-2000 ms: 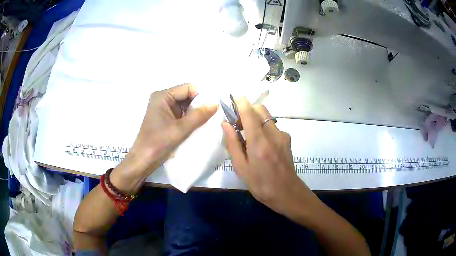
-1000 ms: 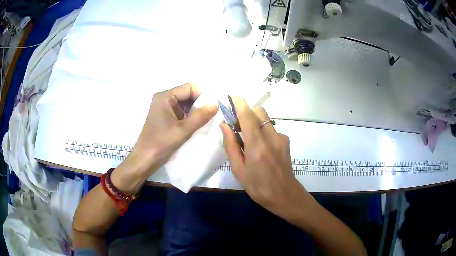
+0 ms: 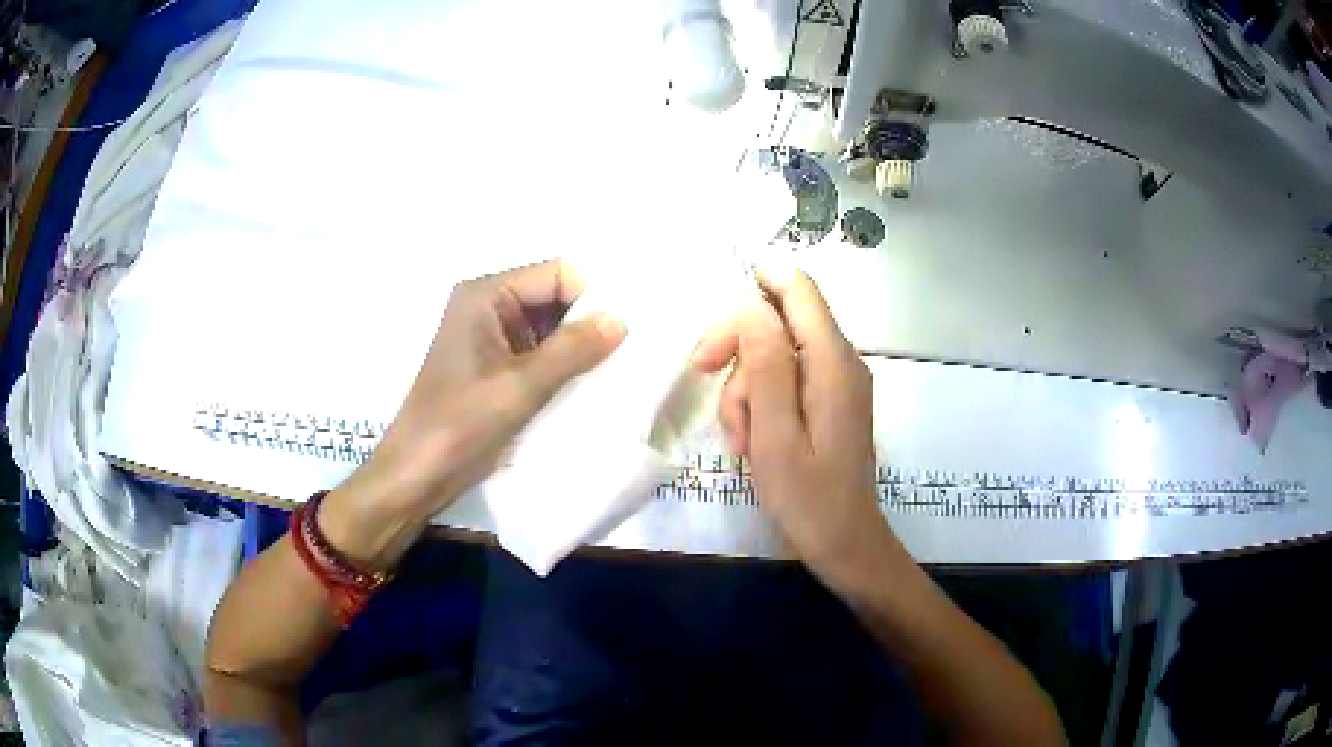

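Note:
My left hand (image 3: 490, 372) pinches the white fabric piece (image 3: 577, 474) between thumb and fingers, left of centre over the table. A corner of the fabric hangs down over the table's front edge. My right hand (image 3: 789, 387) is right of the fabric, below the needle area, with its fingers bent and thumb near the index finger. A small dark tip shows by its fingertips. The snips' blades are not clearly visible, and glare hides what the fingers hold.
The sewing machine (image 3: 964, 219) fills the upper right, with a lamp (image 3: 704, 59) left of its needle area. A printed ruler (image 3: 1023, 489) runs along the front edge. Crumpled white cloth (image 3: 88, 394) hangs at far left. A pink scrap (image 3: 1268, 387) lies at right.
My right hand has moved right and away from the fabric, and the snips' open blades no longer show. My left hand has stayed nearly in place, still pinching the fabric.

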